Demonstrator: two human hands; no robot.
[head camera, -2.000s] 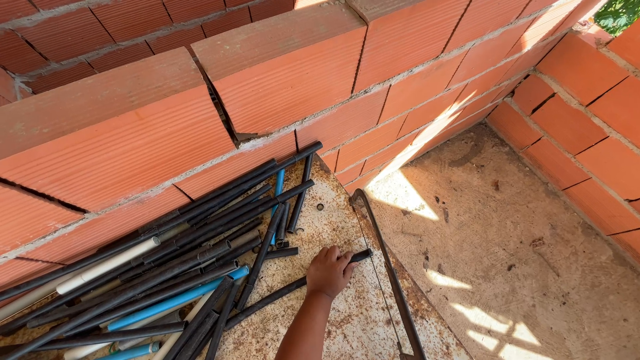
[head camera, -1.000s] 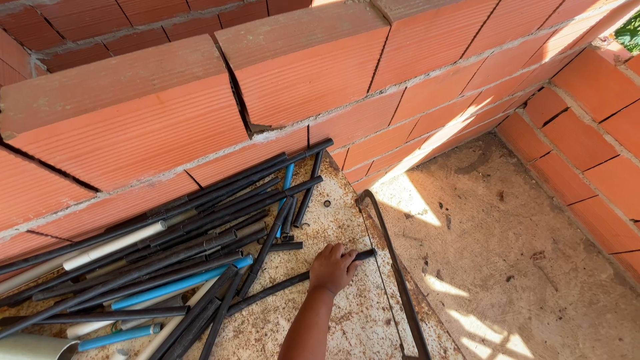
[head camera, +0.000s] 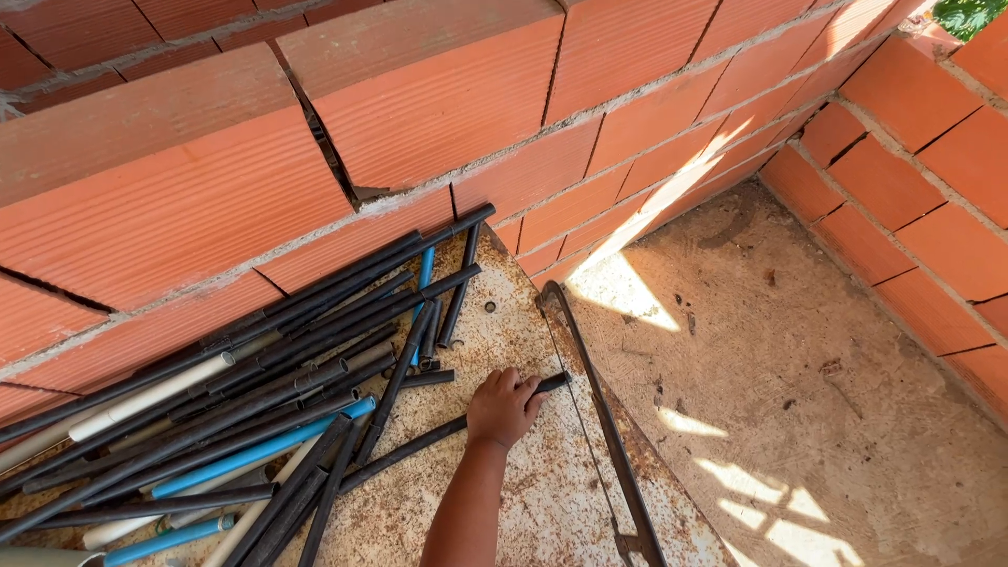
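My left hand (head camera: 502, 405) grips a black plastic pipe (head camera: 417, 442) near its right end and presses it on a rusty, pale metal surface (head camera: 516, 504). The blade of a hacksaw (head camera: 602, 409) lies across that pipe just right of the fingers, close to its tip. The saw's curved dark frame runs from beside the wall down to the bottom edge. Its handle is out of view, and so is my right hand. On the left lies a heap of black pipes (head camera: 315, 378), with a blue pipe (head camera: 260, 445) and a cream-white pipe (head camera: 150, 396) among them.
A hollow clay brick wall (head camera: 441, 102) borders the metal surface at the back. Another brick wall (head camera: 906, 205) stands to the right. Between them and the surface's edge is a lower concrete floor (head camera: 756, 354) with sunlit patches.
The hacksaw has shifted a little along its length relative to the pipe. My left hand keeps its grip on the same pipe. The view has moved slightly.
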